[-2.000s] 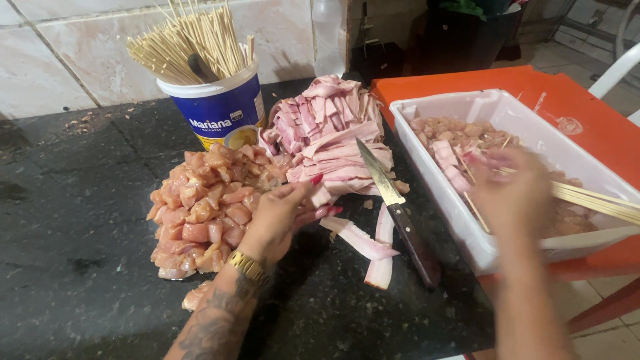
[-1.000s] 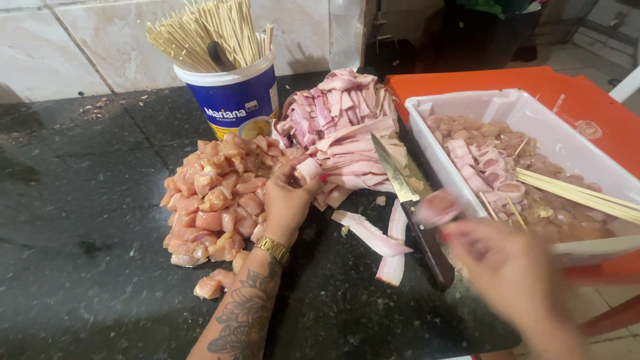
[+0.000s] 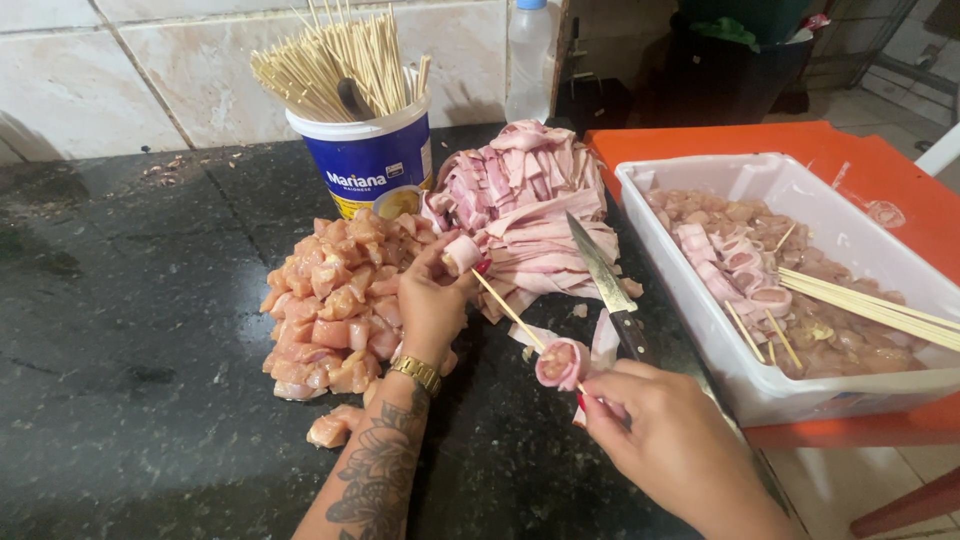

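My left hand (image 3: pixel 437 304) pinches a bacon-wrapped chicken piece (image 3: pixel 461 255) between thumb and fingers, above the gap between the raw chicken cubes (image 3: pixel 341 300) and the bacon strips (image 3: pixel 525 180). My right hand (image 3: pixel 656 431) grips a wooden skewer (image 3: pixel 506 307) near its lower end. Another bacon roll (image 3: pixel 562 363) is threaded on it close to my fingertips. The skewer's far tip meets the piece in my left hand; how deep it goes is hidden. A knife (image 3: pixel 600 274) with a dark handle lies on the bacon strips and the counter, beyond my right hand.
A blue mayonnaise bucket (image 3: pixel 360 161) full of wooden skewers stands at the back of the dark stone counter (image 3: pixel 135 337), near a plastic bottle (image 3: pixel 529 64). On an orange table (image 3: pixel 720 142) at right, a white tub (image 3: pixel 675 337) holds chicken, filled skewers and loose skewers.
My right hand has moved from over the tub to the counter, bringing a skewer with a bacon roll on it up to the piece in my left hand.
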